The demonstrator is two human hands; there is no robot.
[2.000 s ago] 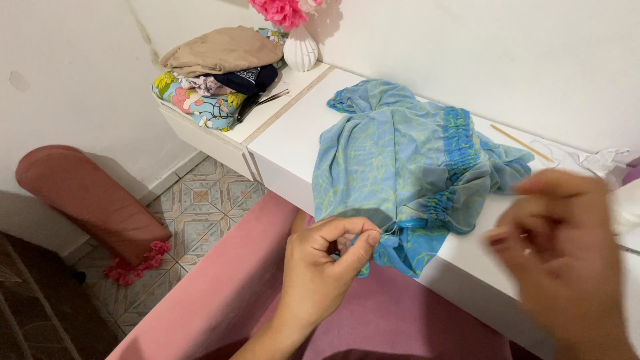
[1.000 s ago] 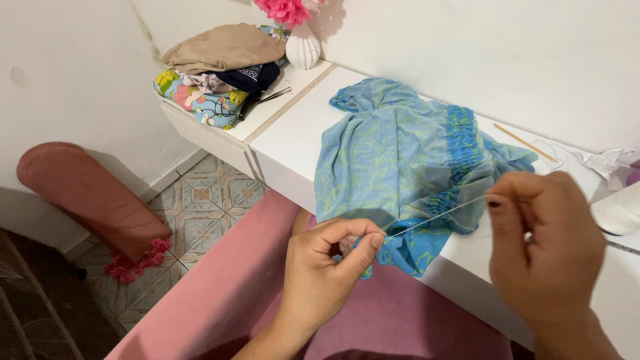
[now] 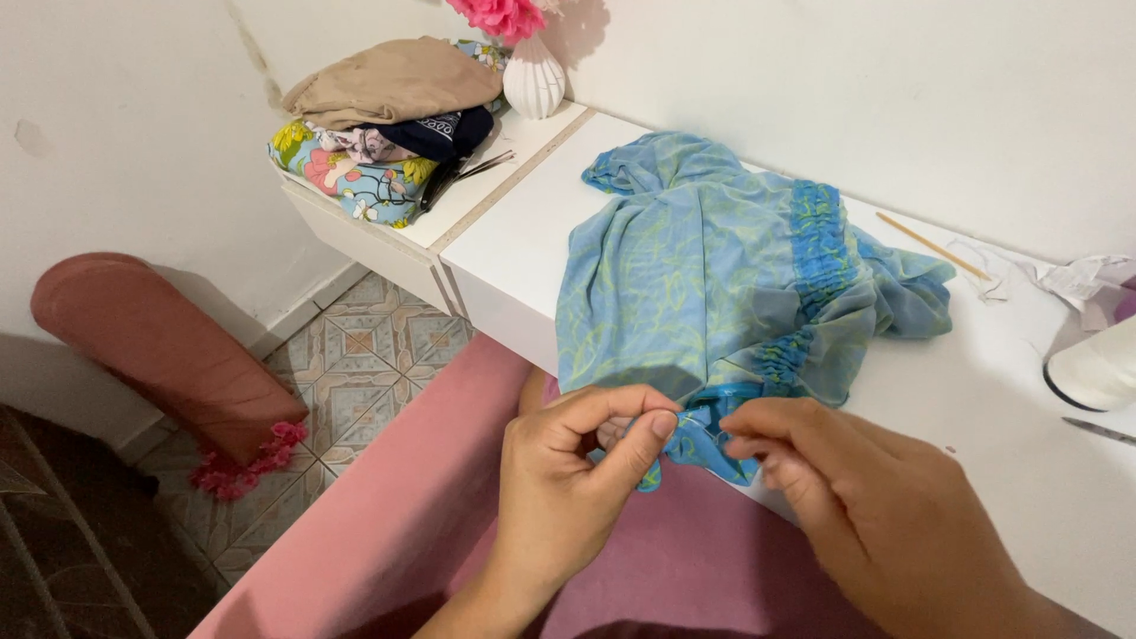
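A blue and green patterned garment (image 3: 661,266) with gathered elastic bands lies on a white tabletop, its lower part hanging at the front edge. My left hand (image 3: 590,470) pinches that lower part of the fabric between thumb and forefinger. Close beside it on the right, my right hand (image 3: 852,488) has thumb and forefinger drawn together at the cloth. Whether a needle or thread sits between those fingertips cannot be told. A bright blue strip of fabric shows just above the two hands.
Folded cloths (image 3: 399,84), dark scissors (image 3: 437,185) and a white vase (image 3: 534,80) with pink flowers occupy the left end. A thin wooden stick (image 3: 932,246), crumpled white material (image 3: 1069,277), a white spool (image 3: 1096,368) and a pointed metal blade (image 3: 1100,432) lie to the right.
One second ago my right hand was farther right, with a thread stretched taut from the fabric; now it is back beside my left hand. My left hand keeps its pinch on the cloth.
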